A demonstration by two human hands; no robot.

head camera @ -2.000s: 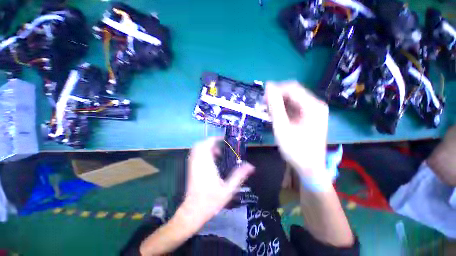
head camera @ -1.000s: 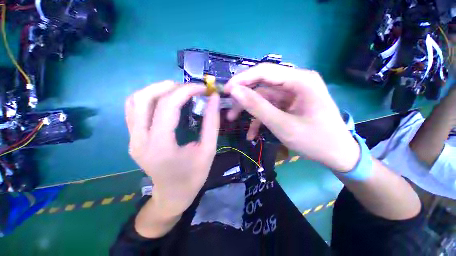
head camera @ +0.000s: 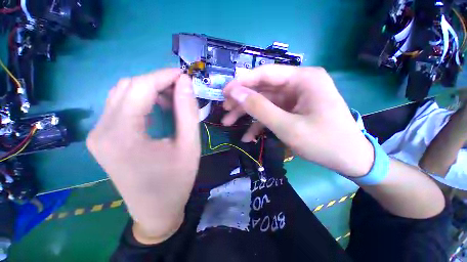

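Observation:
A black housing assembly lies on the green bench top in front of me, open side up. An orange flex cable shows at its left end. A white flat ribbon cable runs between my hands. My left hand is at the housing's left end, thumb and index fingertip close together beside the flex cable. My right hand pinches the ribbon cable near the middle of the housing and covers its lower right part. Yellow and red lead wires hang from the housing's near side.
Similar black units with wires lie at the left, and more with white ribbons at the upper right. The bench edge runs below the hands. Another person's arm is at the right.
My left hand has moved left, away from my right hand, and no longer holds the orange flex cable up between the fingers. The housing appears slightly higher in view.

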